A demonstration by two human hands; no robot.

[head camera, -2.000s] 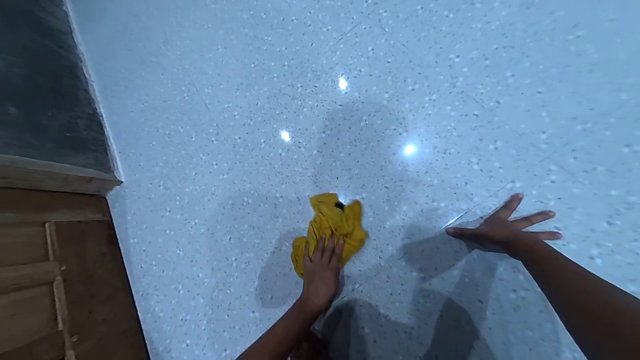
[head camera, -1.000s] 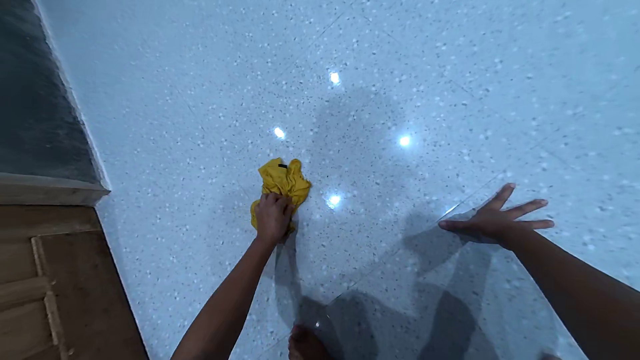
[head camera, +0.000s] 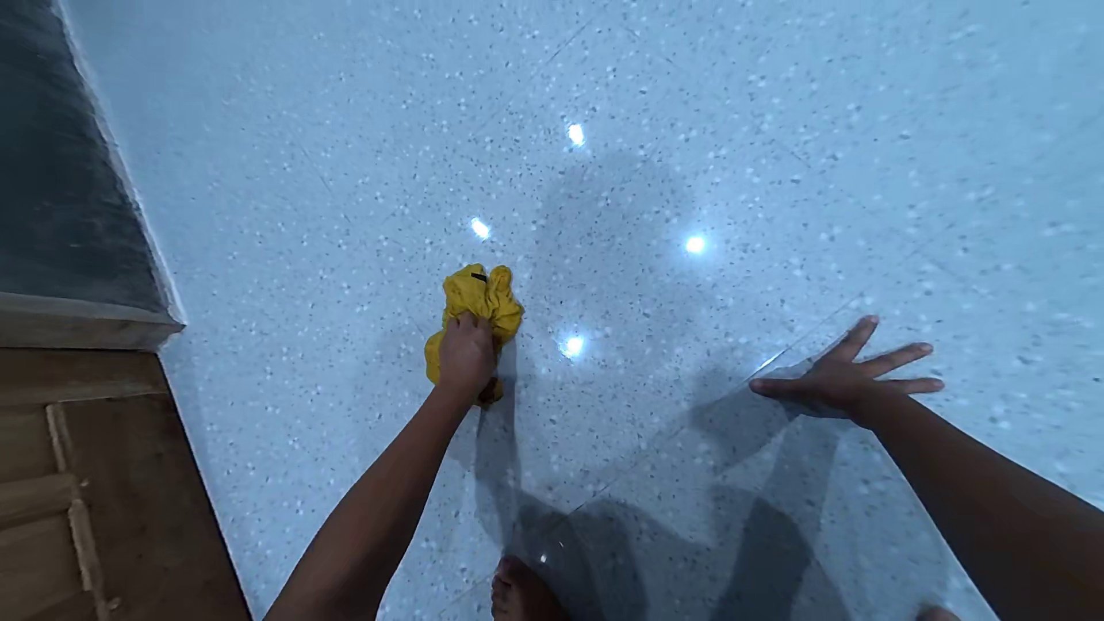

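My left hand (head camera: 467, 355) is closed on a crumpled yellow cloth (head camera: 504, 304), which lies against the speckled, glossy tile floor (head camera: 345, 216) left of the middle of the view. A small dark patch shows near the cloth's top edge. On the right, my right hand (head camera: 841, 377) rests on the floor with its fingers spread and holds nothing. A thin tile joint runs beside its thumb. Part of the cloth is hidden under my left hand.
A brown wooden panelled door (head camera: 129, 457) stands at the lower left, below a dark panel (head camera: 69, 172) with a pale edge. My bare foot (head camera: 522, 591) is at the bottom. Lights reflect off the floor.
My left hand and the yellow cloth have moved left from near the middle; the hand lay flat on the cloth two seconds ago and now grips it. My right hand stays planted.
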